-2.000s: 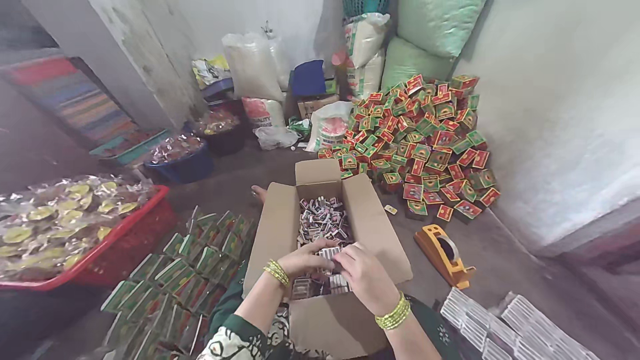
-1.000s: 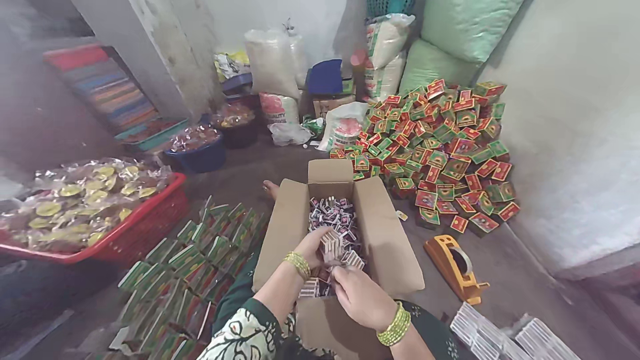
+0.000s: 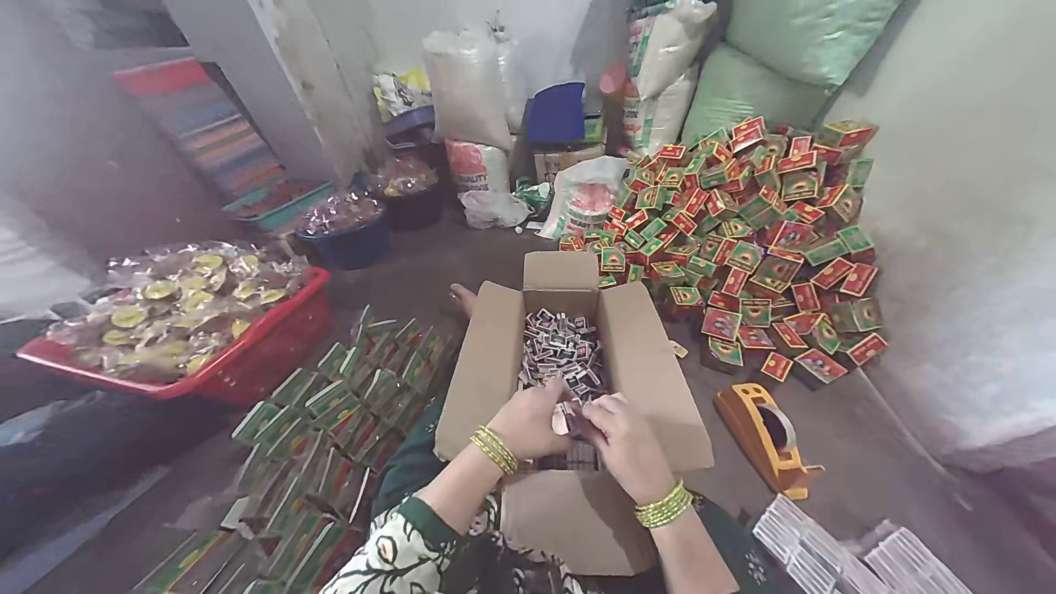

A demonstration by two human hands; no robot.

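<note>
An open cardboard box stands between my legs, its flaps spread. Many small printed boxes, like matchboxes, lie loose in its far part; others are lined up at its near end. Over the box, my left hand holds a few of the small boxes between thumb and fingers. My right hand meets them from the right, its fingertips touching the same small boxes; exactly how it grips them is partly hidden. Both wrists carry yellow-green bangles.
Red and green cartons form a big heap at the back right. A yellow tape dispenser and white packs lie to the right. On the left are rows of green cartons and a red tub of wrapped goods. Sacks stand behind.
My hands stay over the box and have shifted their hold on the small boxes. A row of them showed across my left hand one second ago; now fewer show between the hands.
</note>
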